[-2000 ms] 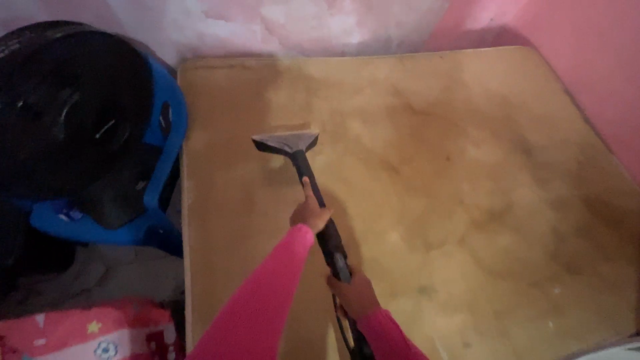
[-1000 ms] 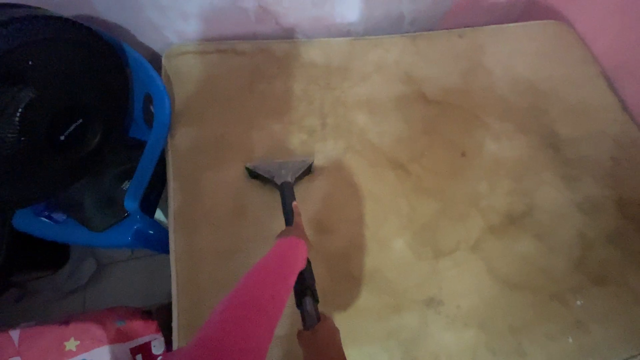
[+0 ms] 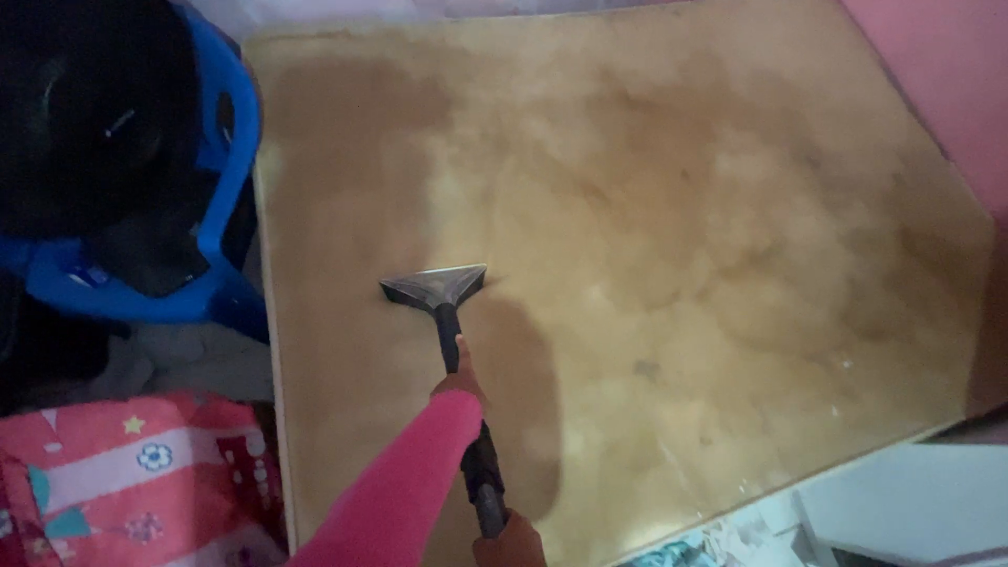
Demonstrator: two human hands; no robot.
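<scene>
A stained tan mattress (image 3: 614, 236) fills most of the view, darker brown along its left part. On it rests the wide, clear-topped head of an extraction cleaning wand (image 3: 438, 287), left of the middle. My left hand (image 3: 461, 379), below a pink sleeve, grips the black tube just behind that head, one finger lying along the tube. Lower down, at the bottom edge of the view, my right hand (image 3: 510, 542) is closed around the wand's rear part. The wand's far end is out of view.
At the left stands a blue plastic chair (image 3: 228, 181) with a black rounded object (image 3: 87, 118) on it. A red and pink patterned fabric item (image 3: 157, 480) lies below. A pink wall (image 3: 937, 87) borders the right. A white surface (image 3: 906, 492) and crumpled material show at bottom right.
The wand head has moved toward me over the mattress, both hands still on the wand. A dark patch beside the tube, partly covered two seconds ago, shows more fully. The view has shifted somewhat.
</scene>
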